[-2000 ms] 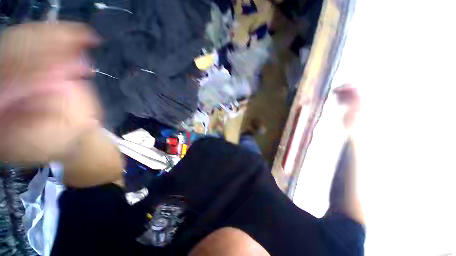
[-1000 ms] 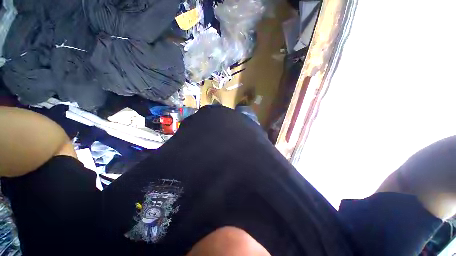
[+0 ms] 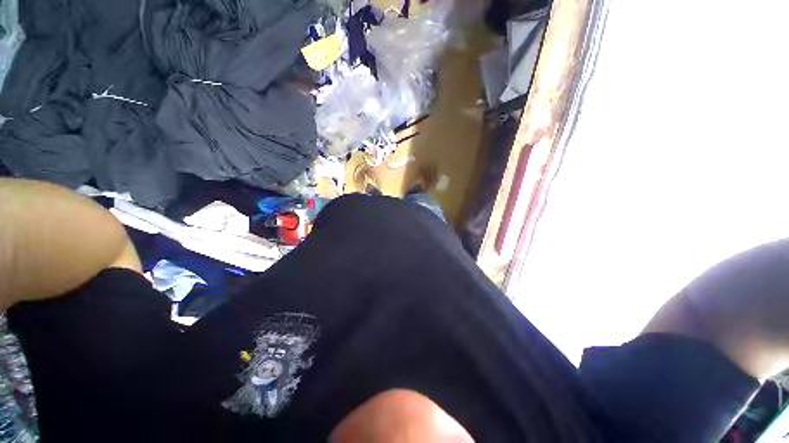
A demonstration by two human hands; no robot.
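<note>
The white fabric lay (image 3: 692,130) covers the table on the right and is very bright, with its layered edge along the worn brown wooden table edge (image 3: 535,130). A narrow pink-red strip (image 3: 516,192) lies along that wooden edge. Neither of my hands is in view. Only my bent upper arms show, cut off by the left and right picture edges, beside my black shirt. What the hands hold or touch is hidden.
Dark cloth bundles (image 3: 234,112) tied with light strings lie at upper left. Clear plastic wrap (image 3: 402,65), pale scraps (image 3: 346,112) and a yellow piece (image 3: 323,52) lie on the brown floor (image 3: 454,130). A small red object (image 3: 289,227) and long white strips (image 3: 195,236) are left of my body.
Two seconds ago both hands showed, blurred, the left raised and the right over the lay; both are out of view now. Since one second ago the view has shifted only slightly.
</note>
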